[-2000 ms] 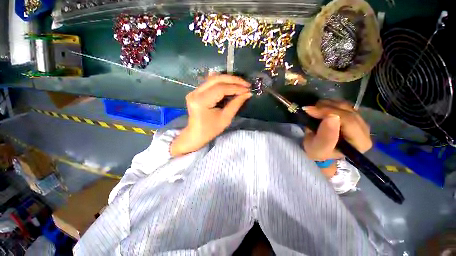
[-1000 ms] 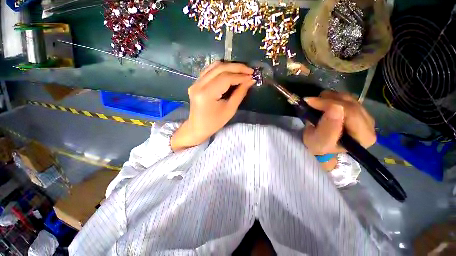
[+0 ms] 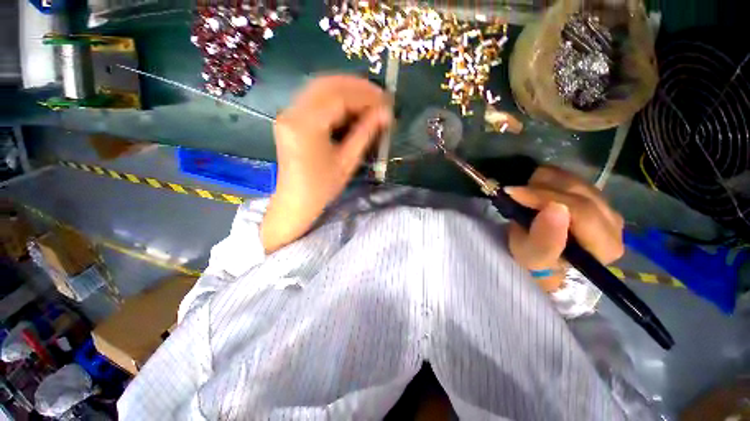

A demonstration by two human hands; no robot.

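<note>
My right hand (image 3: pixel 567 222) holds the black soldering iron (image 3: pixel 576 251) like a pen. Its thin tip points at a small shiny workpiece (image 3: pixel 436 126) on a round clear spot on the green bench mat. My left hand (image 3: pixel 325 148) is blurred, left of the workpiece and apart from it, with thumb and fingertips close together. The solder wire (image 3: pixel 193 90) runs from the spool (image 3: pixel 74 72) at the left to my left hand. A thin strand shows between that hand and the iron tip. What the fingertips hold is too blurred to tell.
Behind the work lie a pile of dark-red parts (image 3: pixel 226 49) and a pile of gold-and-white parts (image 3: pixel 411 37). The tub of metal shavings (image 3: pixel 526 74) stands back right, beside a black spiral wire grille (image 3: pixel 699 131). A blue bin (image 3: pixel 226 170) is below the bench edge.
My left hand has moved left, away from the workpiece, which now shows uncovered. My right hand still holds the iron with its tip near the same spot. The view has shifted slightly.
</note>
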